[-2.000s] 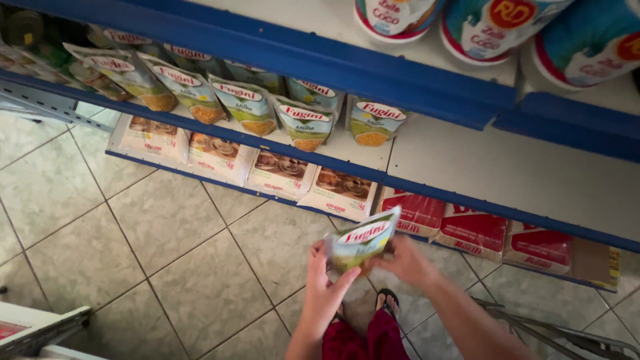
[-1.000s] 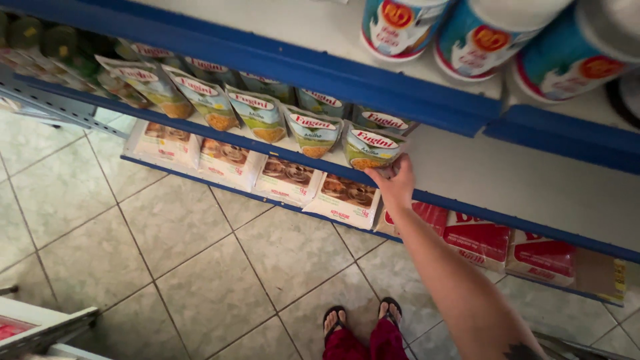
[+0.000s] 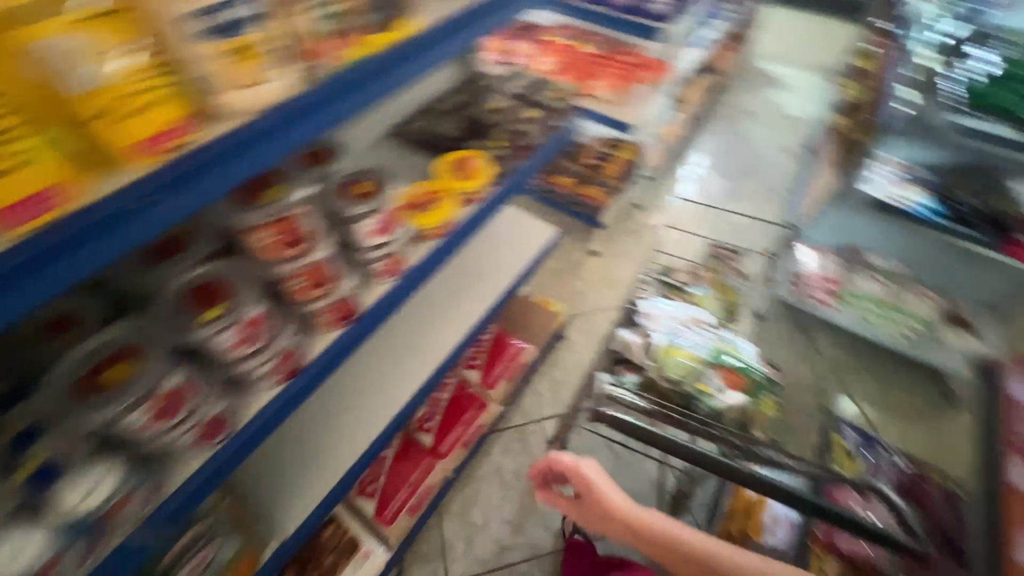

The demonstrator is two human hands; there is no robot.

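Note:
My right hand reaches in from the lower right, loosely curled, with a gap between thumb and fingers and nothing seen in it. It is just left of the dark handle of a metal shopping cart, apart from it. Plastic-wrapped goods lie in the cart's basket. Left of the hand, red packages stand on the lowest shelf. My left hand is out of view. The frame is strongly blurred.
Blue-edged shelves run along the left, with jars and cans and yellow packages. Tiled floor lies between shelves and cart. More shelving with goods stands on the right.
Both hands held a pouch; then my right hand was at the pouch on the shelf. Now that hand is away from it, near the cart. The view has swung along the aisle.

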